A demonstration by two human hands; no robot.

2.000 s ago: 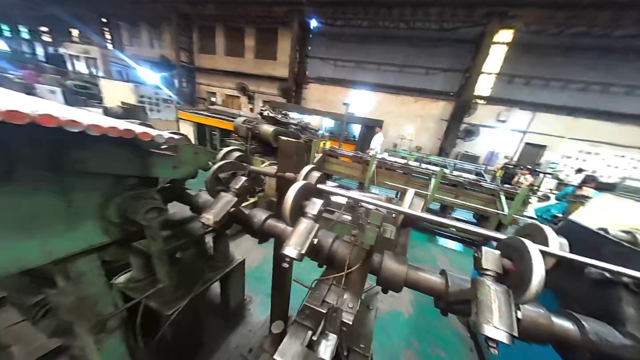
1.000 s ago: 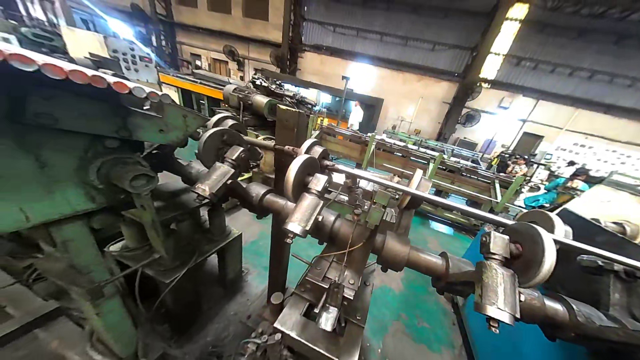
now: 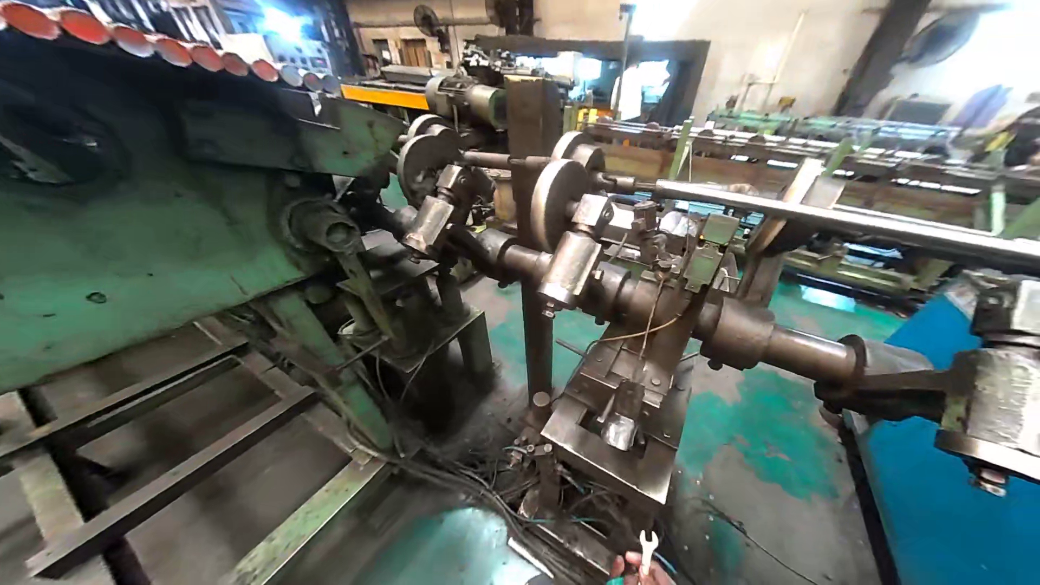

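At the bottom edge, right of centre, my right hand (image 3: 655,575) is partly in view, its fingers around an open-end wrench (image 3: 647,546) with the jaw pointing up. Only fingertips show; the palm and the rest of the wrench are cut off. Above the hand stands a steel machine base (image 3: 605,455) with a bracket and thin cables. A thick horizontal shaft (image 3: 812,351) passes over that base. Steel roller wheels (image 3: 561,205) on angled arms line the shaft, and a long shiny metal bar (image 3: 821,213) runs beyond them. My left hand is out of view.
A green machine body (image 3: 146,244) fills the left, with red-ended round bars (image 3: 173,50) on top. Below it lies a steel floor frame (image 3: 171,471). Loose cables (image 3: 479,479) cross the floor. A blue panel (image 3: 951,479) stands at the right, and bar racks are behind.
My right hand with the wrench has come into view at the bottom edge. The view has moved nearer to the rollers and tilted down.
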